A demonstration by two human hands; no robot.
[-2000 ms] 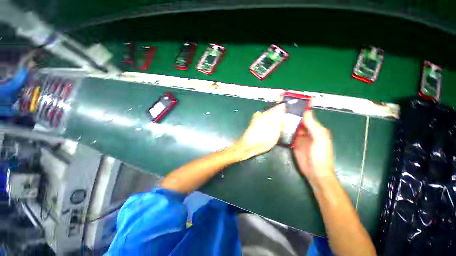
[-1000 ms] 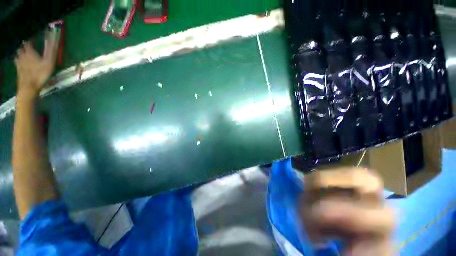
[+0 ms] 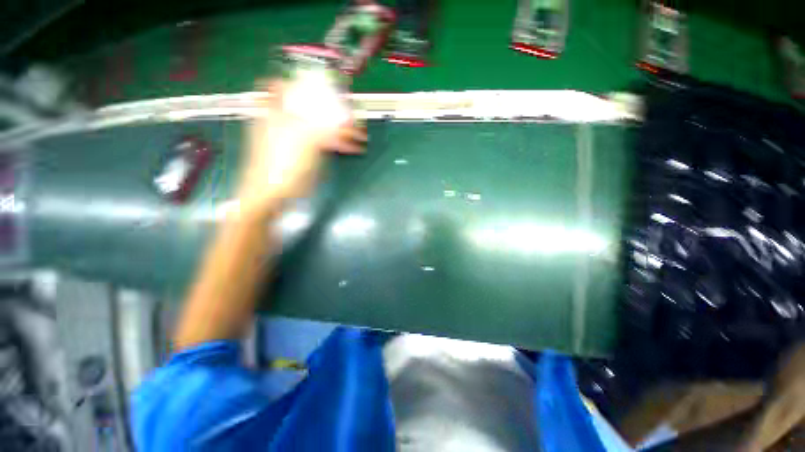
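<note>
My left hand [image 3: 304, 119], blurred, reaches over the whitish edge rail. It grips a phone body [image 3: 311, 55] with a red rim at its far end; the fingers hide most of it. Another phone body [image 3: 360, 35] lies just beyond it to the right on the green belt, very near or touching; I cannot tell which. My right hand is out of the picture; only a blue sleeve [image 3: 558, 393] shows at the lower right.
More red-rimmed phone bodies [image 3: 540, 26] lie along the belt. A set-aside handset [image 3: 184, 168] lies on the bench at left. Black blister trays [image 3: 715, 238] cover the right side, above a cardboard carton [image 3: 697, 410]. Small specks [image 3: 462, 195] dot the bench.
The view has swung back left. My left hand, over the belt at far left a second ago, now grips a phone body. My blurred right hand has left the picture.
</note>
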